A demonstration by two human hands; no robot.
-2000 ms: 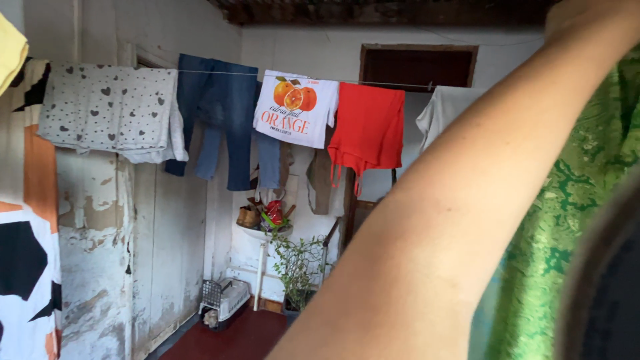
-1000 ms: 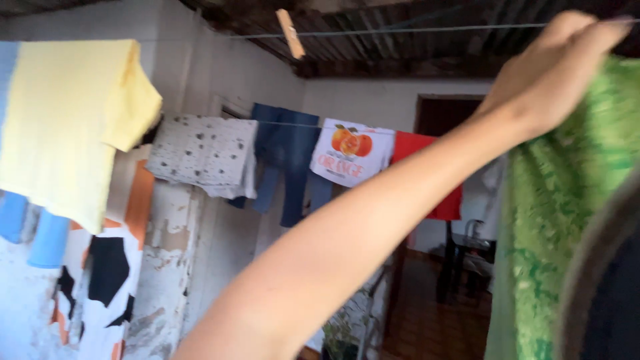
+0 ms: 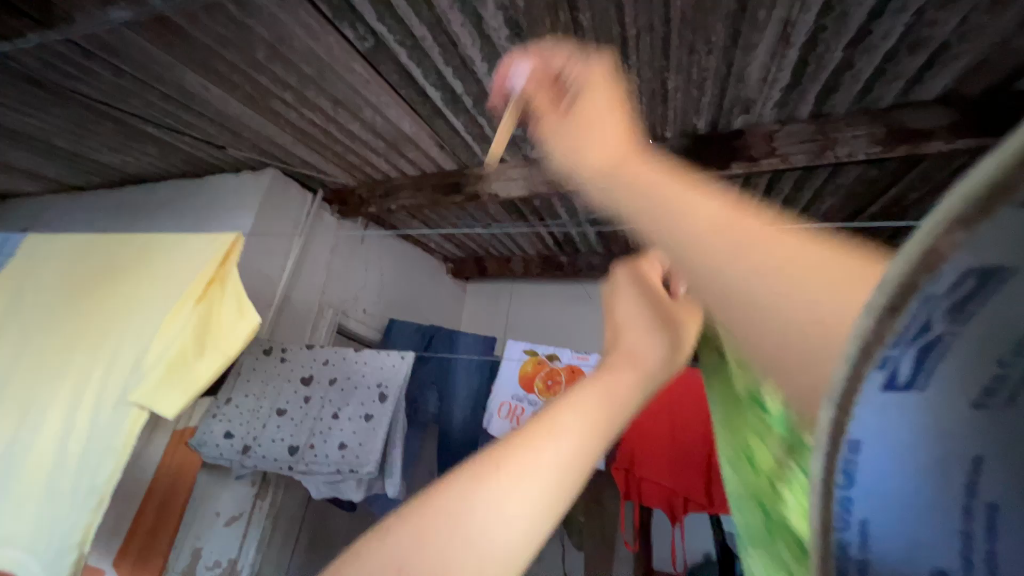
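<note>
My right hand, blurred and raised near the roof, grips a wooden clothespin between its fingers. Below it, my left hand is closed at the top of a green patterned cloth, just under the near clothesline. The cloth hangs down from that hand and is partly hidden by my right forearm. A yellow garment hangs over the near line at the left.
Behind, a farther line holds a grey heart-print cloth, blue jeans, a white orange-print shirt and a red top. A printed curved-edged object fills the right edge. Wooden beams cross beneath the corrugated roof.
My right hand has come into view with a clothespin. The clothespin seen on the near line a second ago no longer shows there. The view has tilted up.
</note>
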